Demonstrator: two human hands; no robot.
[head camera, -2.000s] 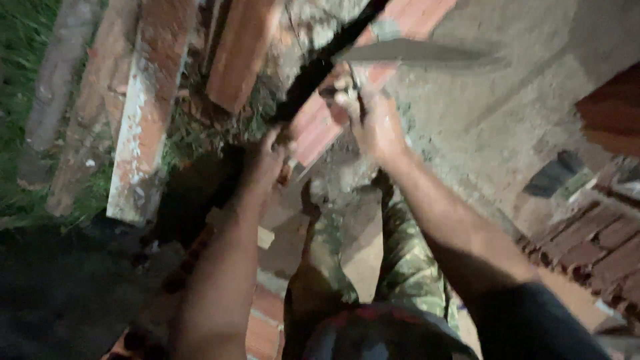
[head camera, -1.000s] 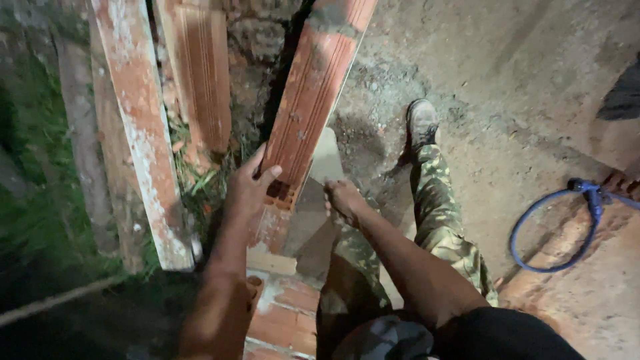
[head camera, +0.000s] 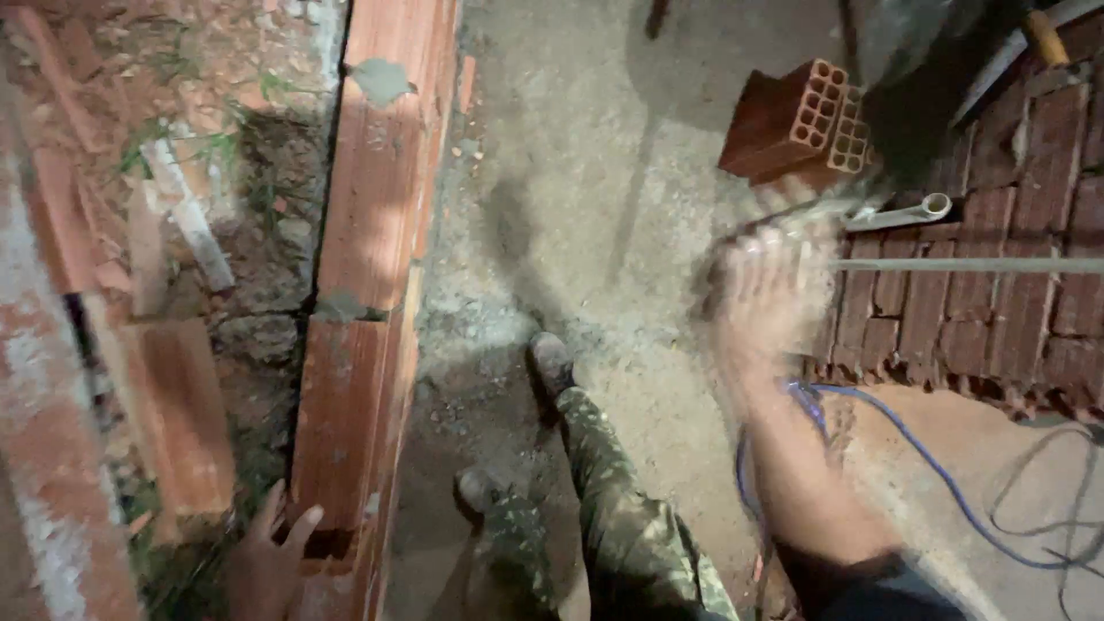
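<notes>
My left hand, thumb and fingers apart, is at the lower left beside the near end of a hollow clay brick in a long brick row. Whether it bears on the brick is unclear. Grey mortar shows at the joint with the brick beyond, and another mortar patch lies higher on the row. My right hand is out to the right over the floor, strongly blurred. A blurred shape lies around its fingertips, and I cannot tell what it holds.
Hollow bricks sit on the concrete floor at the upper right. Beside them are a white pipe and a brick structure. A blue hose curls at the lower right. Loose brick pieces and a mortar-streaked slab lie left.
My right hand has moved away from the brick row, out to the right; one second ago it held a trowel beside the row. The view has shifted, showing more floor on the right.
</notes>
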